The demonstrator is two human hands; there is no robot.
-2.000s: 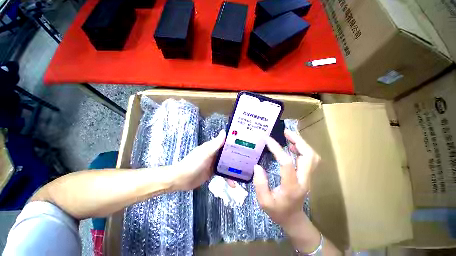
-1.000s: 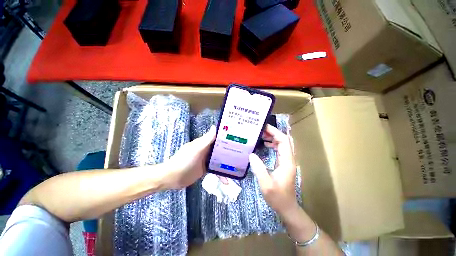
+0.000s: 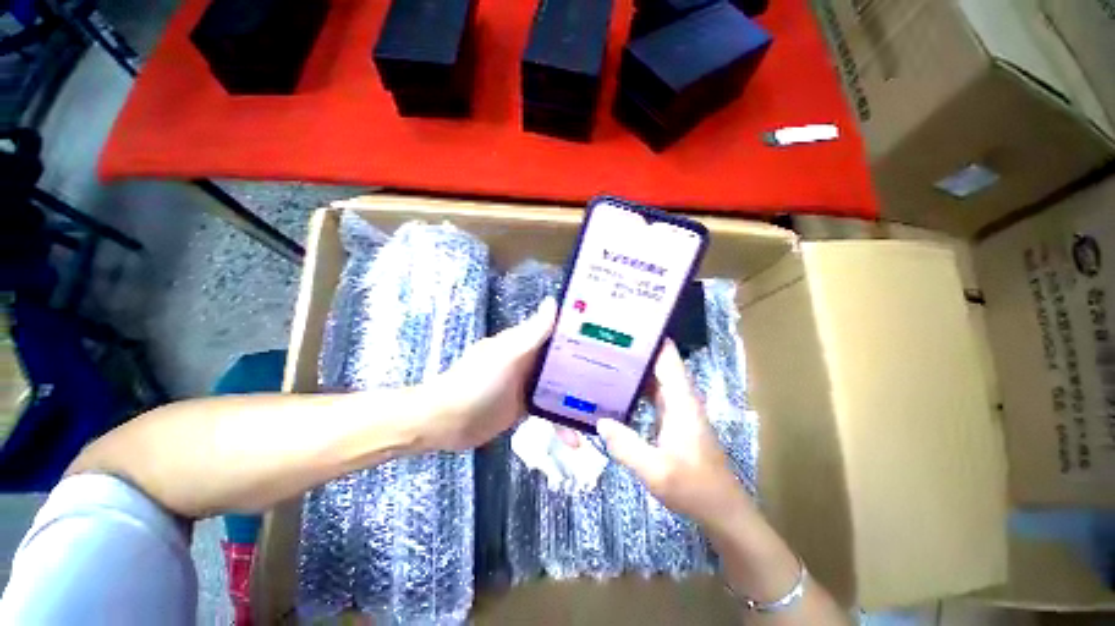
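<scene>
A smartphone (image 3: 621,320) with a dark case and a lit white-pink screen is held tilted over the open carton (image 3: 905,416). My left hand (image 3: 495,385) grips its left edge. My right hand (image 3: 666,434) is at its lower right, with the thumb at the bottom edge of the screen and the fingers partly hidden behind the phone. Below, bubble wrap packs (image 3: 397,514) lie in the carton in long bundles. A crumpled white lump (image 3: 560,455) lies on them under the phone. A black piece (image 3: 688,318) shows behind the phone at its right.
A red table (image 3: 489,165) stands beyond the carton, with several black stacks (image 3: 428,61) and a small white stick (image 3: 803,135) on it. Printed shipping cartons (image 3: 1064,355) are stacked at the right. Grey speckled floor (image 3: 135,281) and dark metal legs show at the left.
My right hand first moved from over the screen to the phone's right edge, and its thumb now sits lower, at the bottom edge. My left hand keeps its hold. The view has shifted slightly.
</scene>
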